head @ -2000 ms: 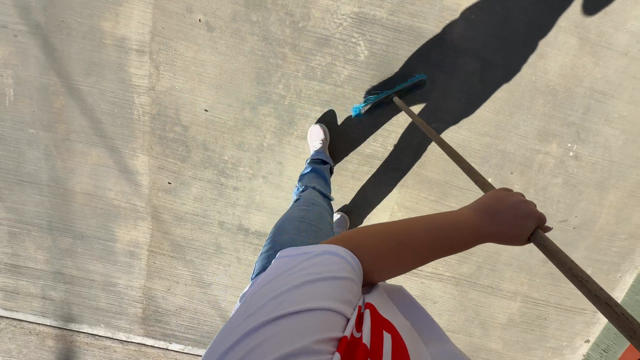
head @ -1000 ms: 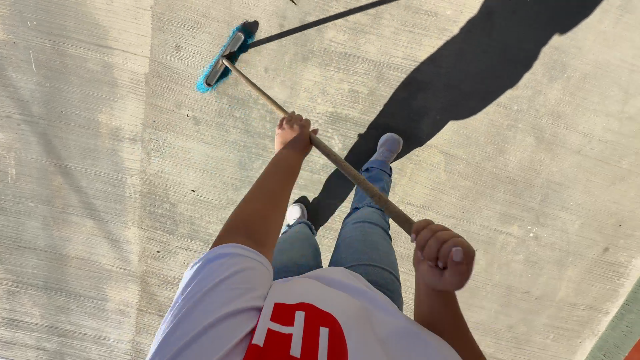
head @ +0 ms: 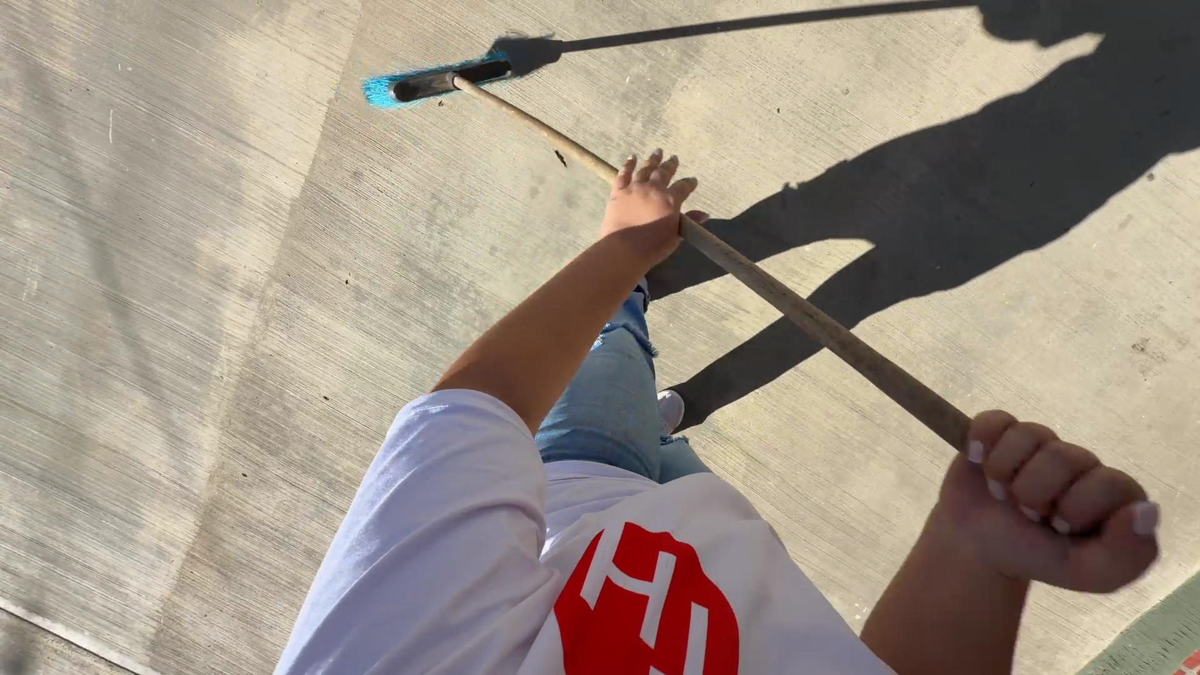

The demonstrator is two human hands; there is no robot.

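A push broom with blue bristles and a dark head (head: 427,86) rests on the concrete at the upper left. Its wooden handle (head: 825,328) slopes down to the right, across my body. Partway along it lies my left hand (head: 649,204), palm against the wood, fingers loosely extended over it and the thumb partly showing on the far side. My right hand (head: 1050,502) is closed in a fist around the handle's upper end, at the lower right. The tip of the handle is hidden in that fist.
Grooved concrete floor (head: 281,309) surrounds my feet, with small dark debris bits (head: 561,157) on it. A joint line crosses the lower left. A green painted strip (head: 1148,628) edges the lower right. Long shadows fall to the upper right.
Two seconds ago only one hand showed on the handle; now both do. The broom head has gone from the right side to the upper left. My left fingers have loosened since one second ago.
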